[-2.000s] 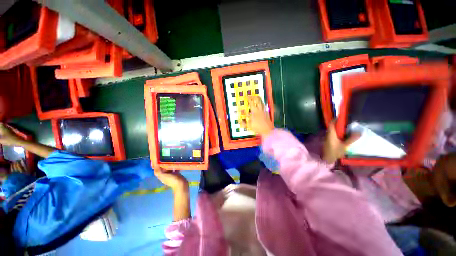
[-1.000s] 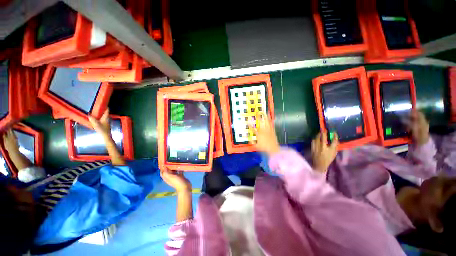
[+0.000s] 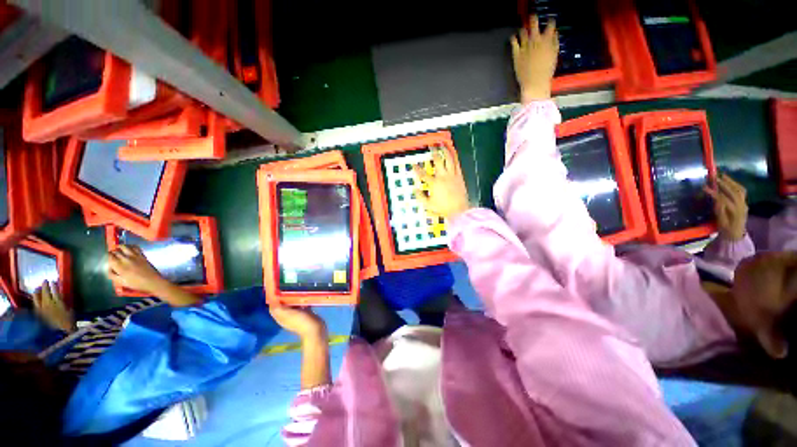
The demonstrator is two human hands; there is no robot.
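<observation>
A tablet [image 3: 315,234] in an orange tray [image 3: 267,236] shows green rows of text on a dark screen, with glare. My left hand [image 3: 298,321] is under its lower edge and holds it; the fingers are hidden beneath the tray. Another orange tray lies partly under it. To the right, a second tablet [image 3: 404,205] in an orange tray lies on the green bench and shows a white screen with a grid of squares, partly yellow near my hand. My right hand [image 3: 444,185] is over its upper right part, fingers apart, fingertips at the screen, holding nothing.
A person in pink at right reaches a hand [image 3: 535,57] to a tablet beyond the pale rail [image 3: 349,136]; their other hand is at a near tablet [image 3: 680,179]. A person in blue at left touches a tablet [image 3: 166,253]. A slanting post [image 3: 210,74] and stacked orange trays stand upper left.
My right hand has moved up the grid screen, and the yellow area differs. The neighbour at right has set down a tablet and now reaches across the rail. My left hand still holds its tray.
</observation>
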